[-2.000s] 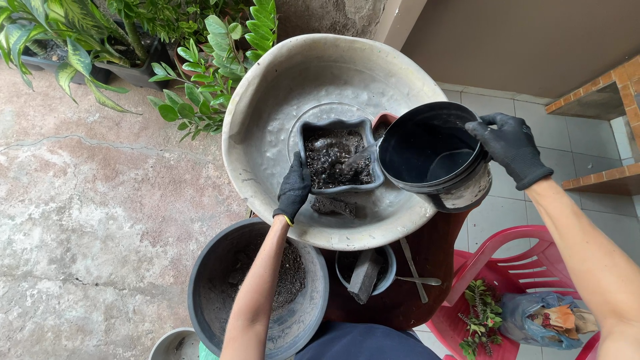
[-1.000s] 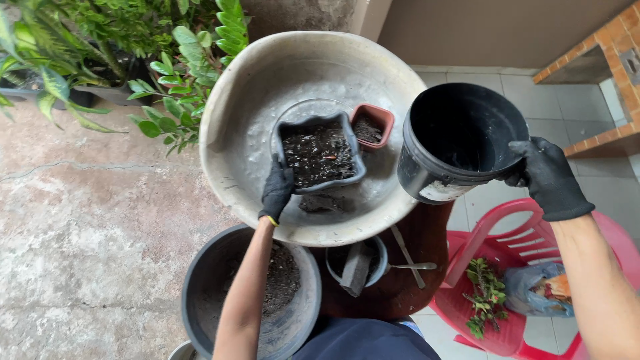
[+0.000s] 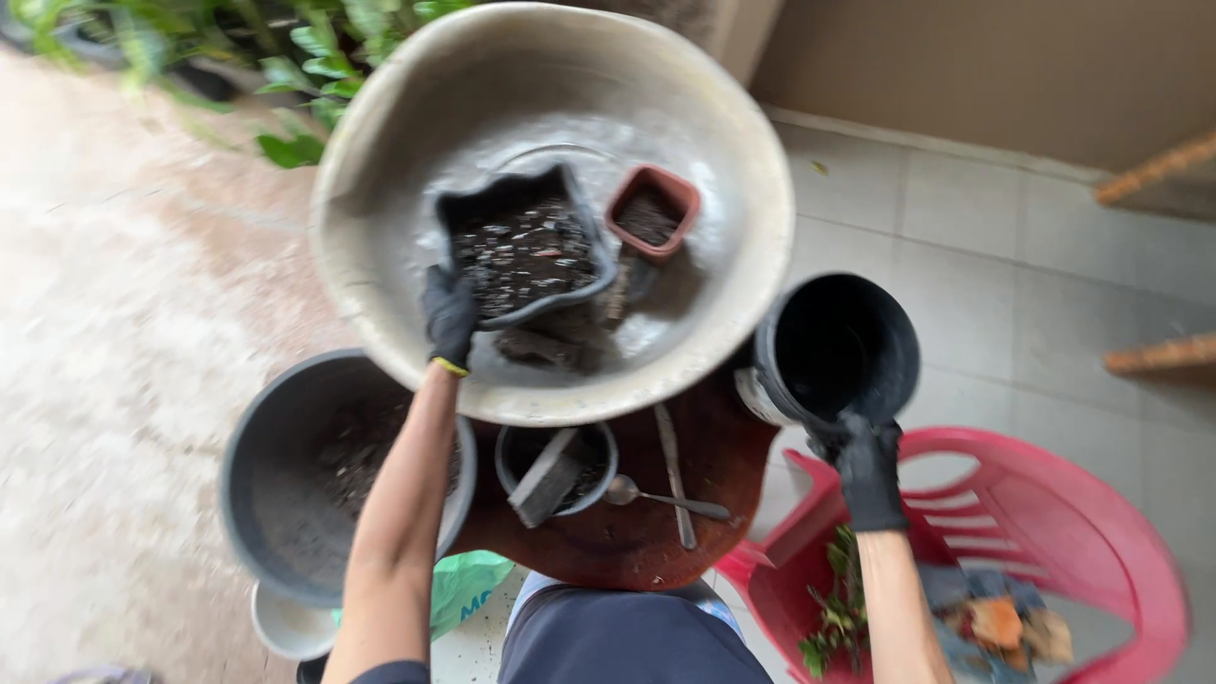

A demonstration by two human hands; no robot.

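My left hand [image 3: 449,313], in a black glove, grips the lower left edge of a dark square planter [image 3: 518,249] with wavy rims, filled with dark soil. The planter is in a large pale basin [image 3: 760,313]. Beside it in the basin stands a small reddish-brown square pot [image 3: 654,211] with soil, and wet dark clumps [image 3: 537,349] lie below the planter. My right hand [image 3: 864,465], also gloved in black, holds the rim of a black bucket [image 3: 836,347] outside the basin at the right. The bucket's inside is dark, so its contents cannot be told.
A large grey pot [image 3: 242,494] with some soil stands lower left. A small pot [image 3: 608,465] holding a grey block, a spoon [image 3: 622,490] and another utensil [image 3: 673,465] are on a brown table [image 3: 608,556]. A red plastic chair [image 3: 1121,570] holds cut greenery and a bag.
My right hand has moved the black bucket from over the basin's right side to outside it, and lower. The small reddish pot, mostly hidden two seconds ago, now shows fully. My left hand stays at the planter.
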